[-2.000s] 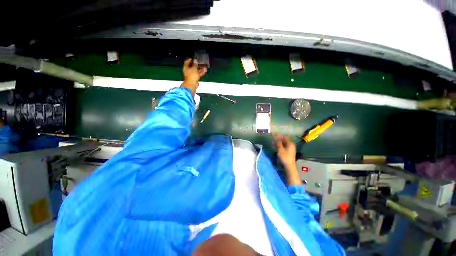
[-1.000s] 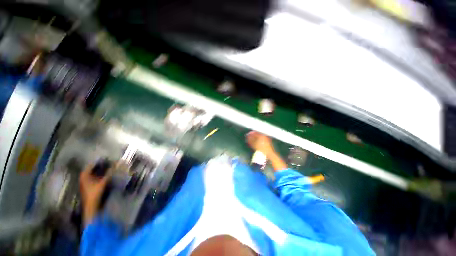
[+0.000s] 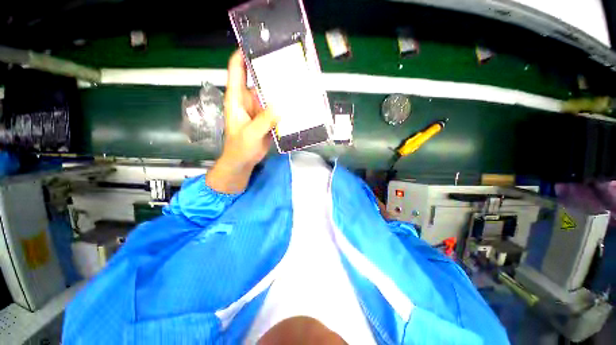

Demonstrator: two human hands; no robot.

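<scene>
My left hand (image 3: 242, 128) holds an open-backed phone (image 3: 287, 81) up close to the camera. The phone has a pink rim, a black upper part with a camera hole, a white middle and a black lower end. It is tilted slightly, and the fingers are partly hidden behind it. A second phone (image 3: 343, 124) lies on the dark green bench, just right of the held phone. My right hand is almost wholly hidden beside the blue sleeve at the right machine's front; only a small bit of skin shows.
A yellow tool (image 3: 420, 140) and a round grey tin (image 3: 396, 108) lie on the bench (image 3: 135, 121) at right. A clear plastic bag (image 3: 204, 113) lies at left. Several phones sit on the green belt behind the white rail (image 3: 378, 84). White machines (image 3: 432, 209) stand on both sides.
My left hand has moved from the left machine to the front of my chest, with a phone raised in it. My right hand has drawn back from the bench phone. The view has levelled.
</scene>
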